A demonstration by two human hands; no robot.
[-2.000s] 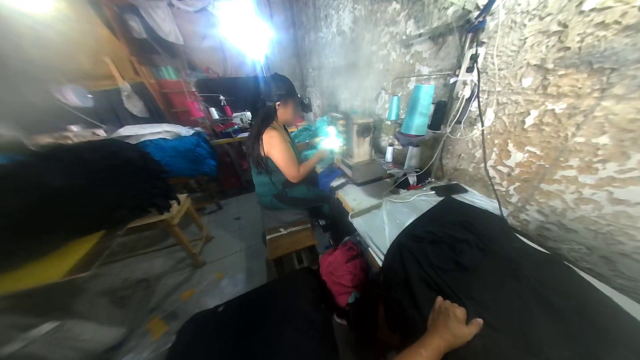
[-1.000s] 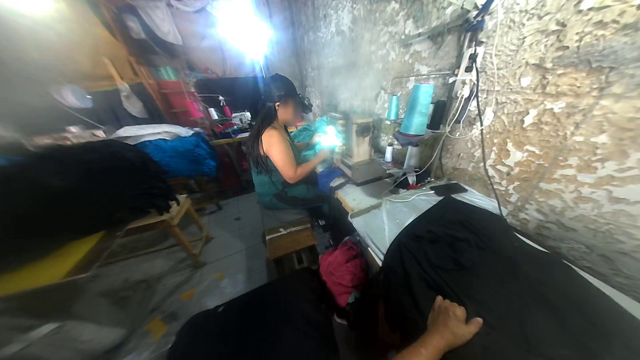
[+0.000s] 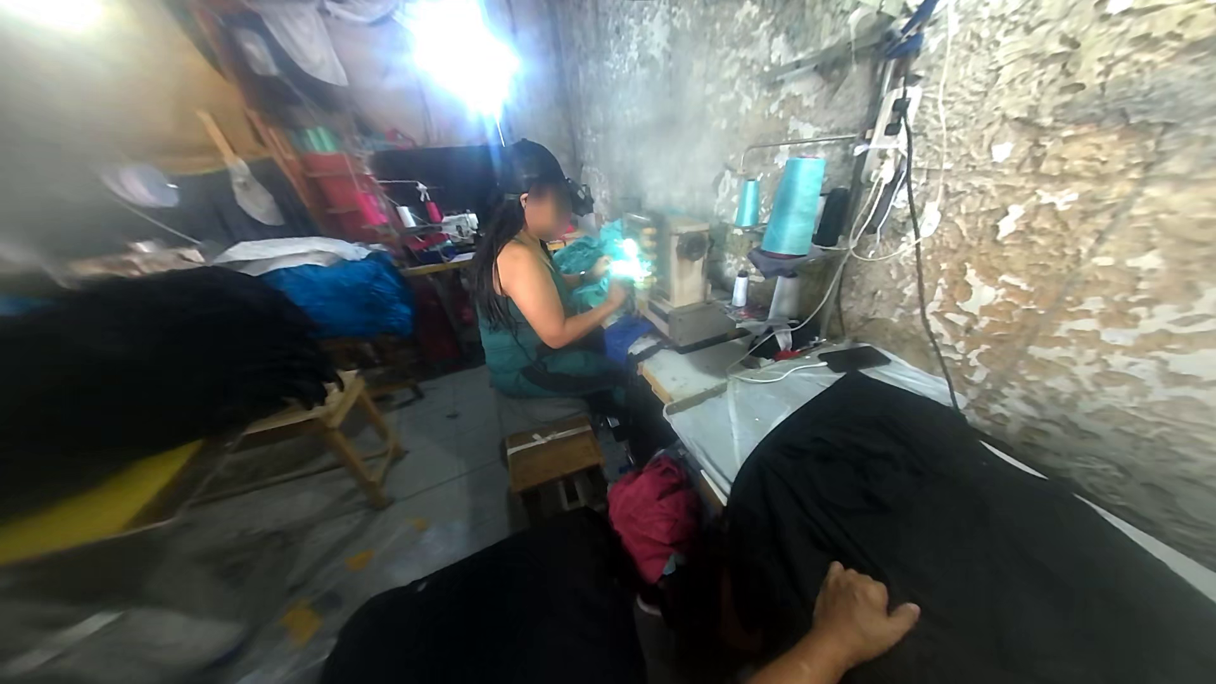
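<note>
My left hand [image 3: 860, 613] lies on black cloth [image 3: 912, 513] at the lower right, its back turned up. The thumb sticks out to the right and the other fingers are curled down, so I cannot tell whether they pinch the cloth. This cloth covers the near part of the worktable [image 3: 760, 408]. My right hand is out of view. More black cloth [image 3: 503, 608] is at the bottom centre, left of a bundle of dark pink cloth [image 3: 654, 518] below the table edge.
A co-worker [image 3: 541, 285] sits ahead at a sewing machine [image 3: 689, 285], both hands at turquoise cloth. Thread cones [image 3: 794, 204] stand by the rough wall. A phone [image 3: 853, 358] with a white cable lies on the table. Left are a wooden stool [image 3: 553, 454] and a black heap [image 3: 152, 361].
</note>
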